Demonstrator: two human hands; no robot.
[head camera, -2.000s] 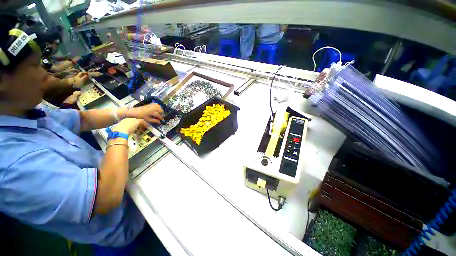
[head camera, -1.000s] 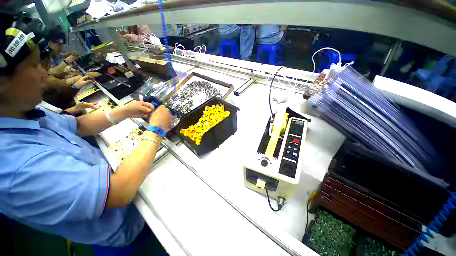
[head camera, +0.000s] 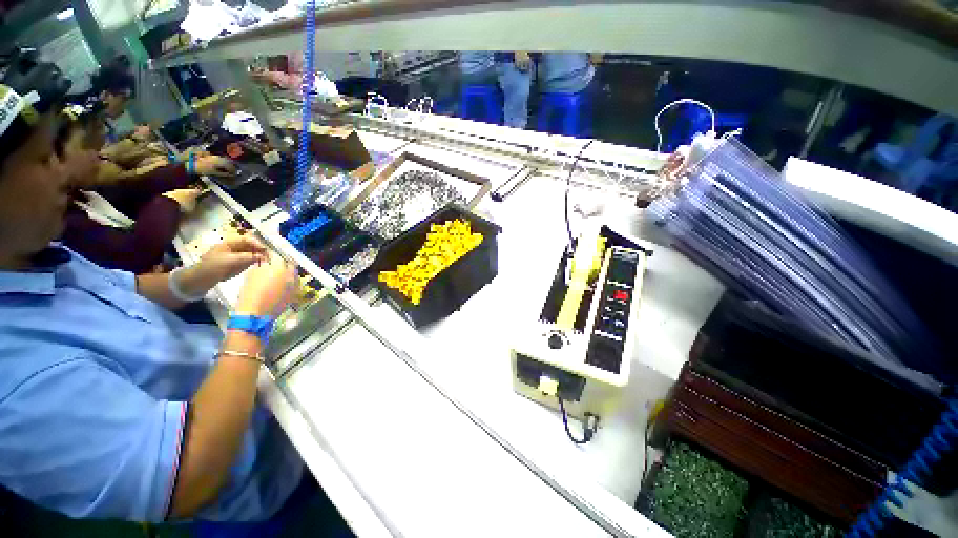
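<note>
Neither of my hands is in the picture. Nearest in front of me is the white channel (head camera: 420, 452) with its silver rail (head camera: 462, 410). Beyond the rail stands a cream tape dispenser (head camera: 578, 326) with a yellow strip on top and a dark button panel. A black bin (head camera: 452, 299) of yellow components (head camera: 433, 261) stands to its left. At the lower right edge is a bin of small green components (head camera: 695, 492), cut off by the picture's edge.
A worker in a blue shirt (head camera: 95, 389) sits at the left, hands over the channel. Clear plastic tubes (head camera: 783, 247) lie at the right above brown slotted strips (head camera: 767, 436). A blue coiled cord (head camera: 909, 473) crosses the lower right corner. A tray of silver parts (head camera: 410, 200) lies farther back.
The neighbouring worker's hands have moved from the bins back over the channel, uncovering a bin of blue components. The hanging blue cord has swung left. The nearby bins and dispenser have not moved.
</note>
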